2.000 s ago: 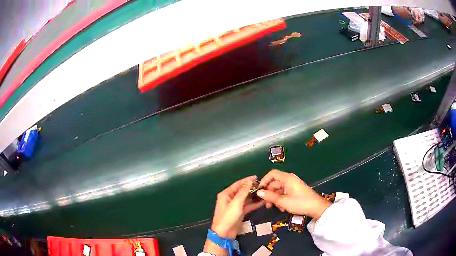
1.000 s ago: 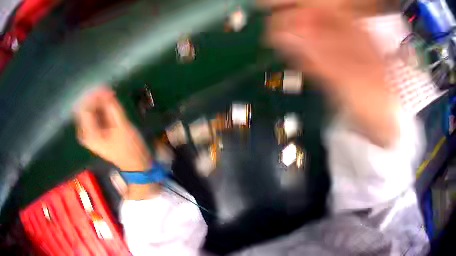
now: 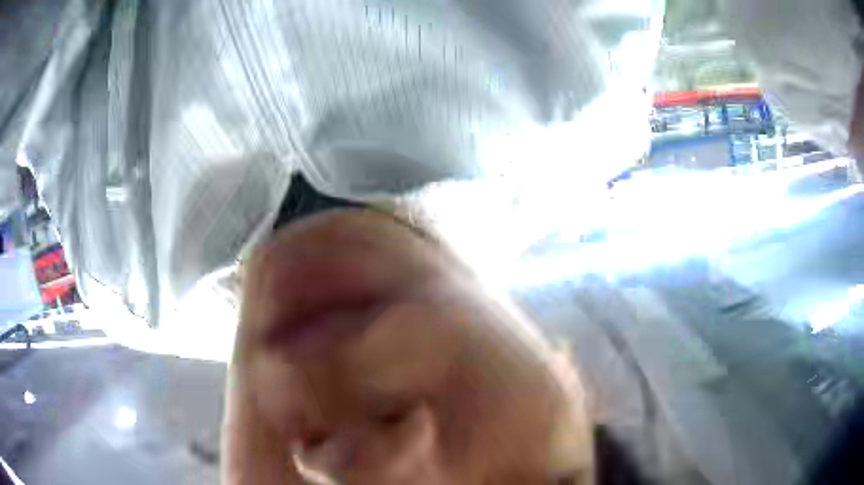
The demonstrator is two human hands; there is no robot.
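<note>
The view is turned upside down and blurred. A white anti-static smock (image 3: 398, 85) with thin dark stripes fills the top, with a dark collar opening below it. A person's head (image 3: 379, 332), very close to the camera, fills the lower middle. A pale sleeve (image 3: 801, 62) shows at the upper right, with a small brownish patch at the picture's edge that I cannot make out. No hand can be made out. The bench, housings and display modules are out of the picture.
Red and blue objects (image 3: 711, 99) show at the upper right, small and blurred. A red object (image 3: 53, 270) shows at the left edge. Strong white glare covers the area right of the head. Grey surfaces with bright light spots lie at the lower left.
The camera has swung from the green bench, red tray and both hands round to the smock and head. Both hands have left the picture or can no longer be made out.
</note>
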